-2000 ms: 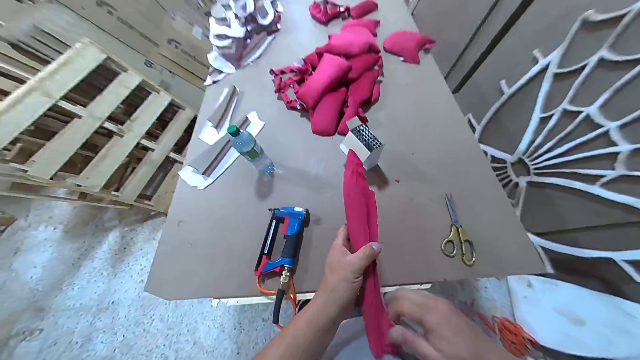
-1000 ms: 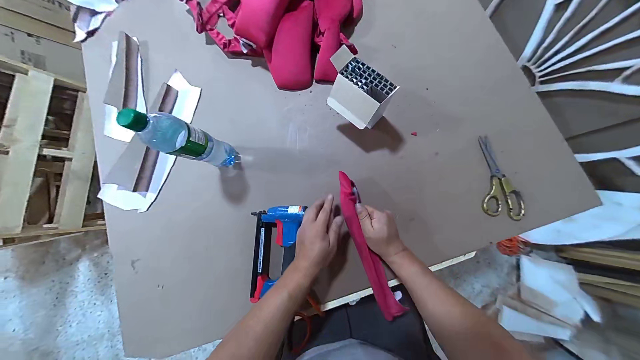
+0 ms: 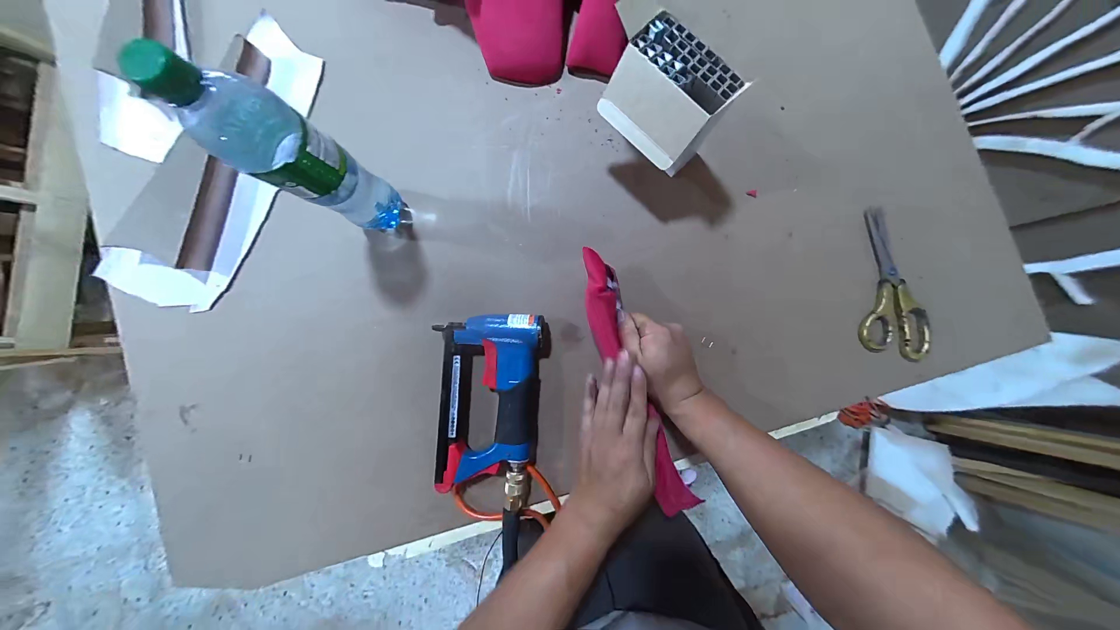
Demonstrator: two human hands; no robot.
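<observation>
A long, narrow piece covered in dark pink fabric (image 3: 602,311) lies between my hands over the near part of the table. My right hand (image 3: 662,359) grips its upper middle from the right. My left hand (image 3: 619,429) is laid flat along its left side, fingers extended and pressed against the fabric. The lower end hangs near the table's front edge. To the left of my hands a blue and black pneumatic stapler (image 3: 509,385) lies with its hose attached. Scissors with gold-coloured handles (image 3: 894,311) lie to the right.
An open carton of staples (image 3: 665,105) stands beyond my hands, near pink padded pieces (image 3: 521,39). A plastic bottle with a green cap (image 3: 262,136) stands at left beside white-edged covered pieces (image 3: 210,206). An orange hose (image 3: 544,486) crosses the front edge. White branching frames (image 3: 1041,114) are at right.
The view has come closer to the table. My left hand has moved onto the pink piece and lies flat against it; one second ago it was beside it. My right hand still holds the piece.
</observation>
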